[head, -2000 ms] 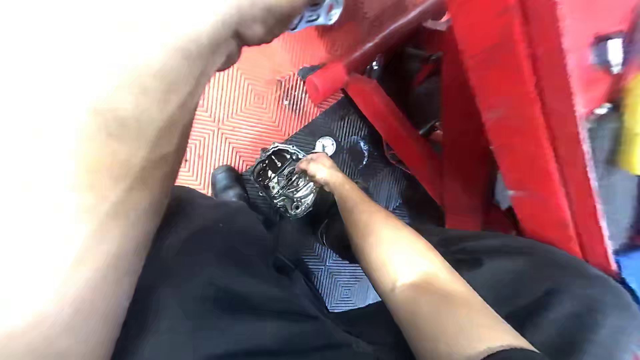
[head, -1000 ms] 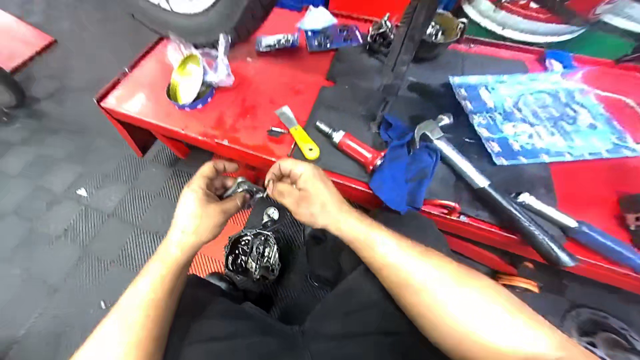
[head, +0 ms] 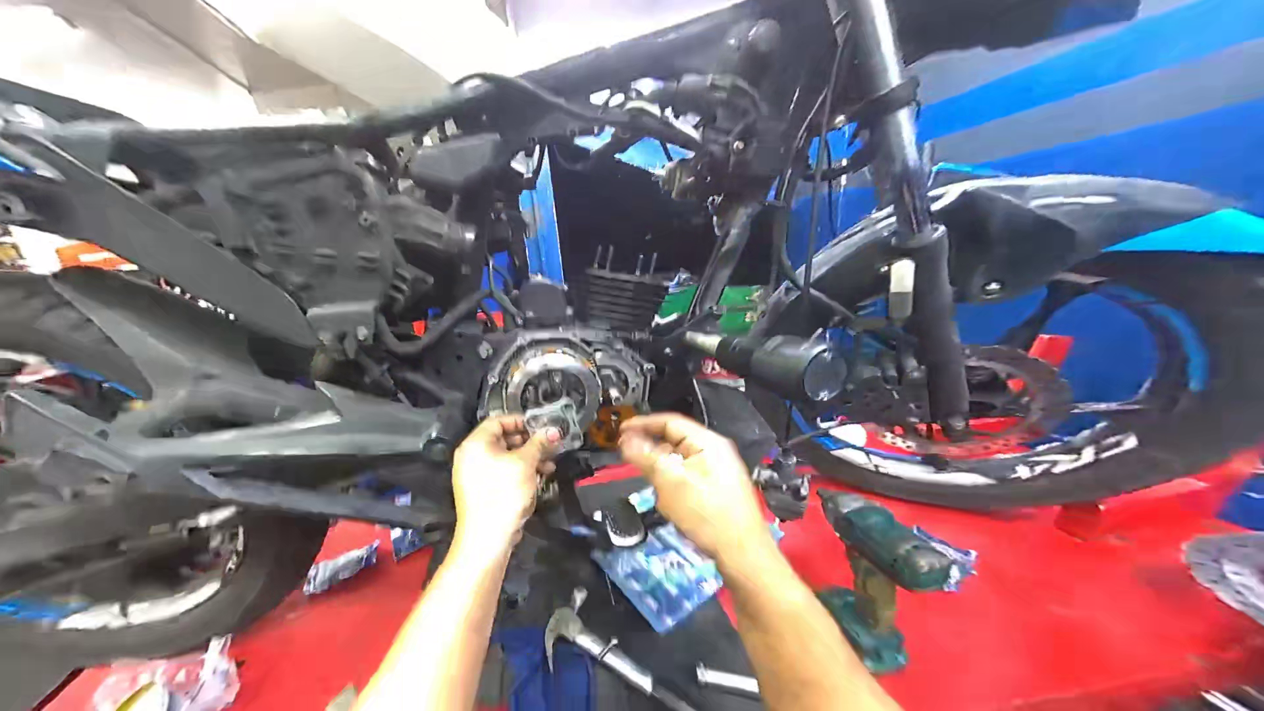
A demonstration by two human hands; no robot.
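Observation:
My left hand [head: 504, 474] pinches a small grey metal part [head: 556, 426] between thumb and fingers, in front of the opened engine case [head: 565, 375] of a motorcycle. A round bore or gear ring shows inside the case, just above the part. To the right, my right hand [head: 691, 474] has its fingers bent together near an orange-brown part [head: 610, 427] at the case's lower right; whether the fingertips hold something small cannot be told.
Below lie a claw hammer [head: 602, 652], a blue patterned packet [head: 664, 575] and a blue cloth [head: 548, 667]. A green cordless power tool [head: 879, 553] stands on the red platform [head: 1037, 602]. The front wheel [head: 1175, 365] and black frame flank the engine.
The view has swung up from the bench to the motorcycle. Both hands, close together over the bench edge one second ago, are now raised before the engine case, slightly apart.

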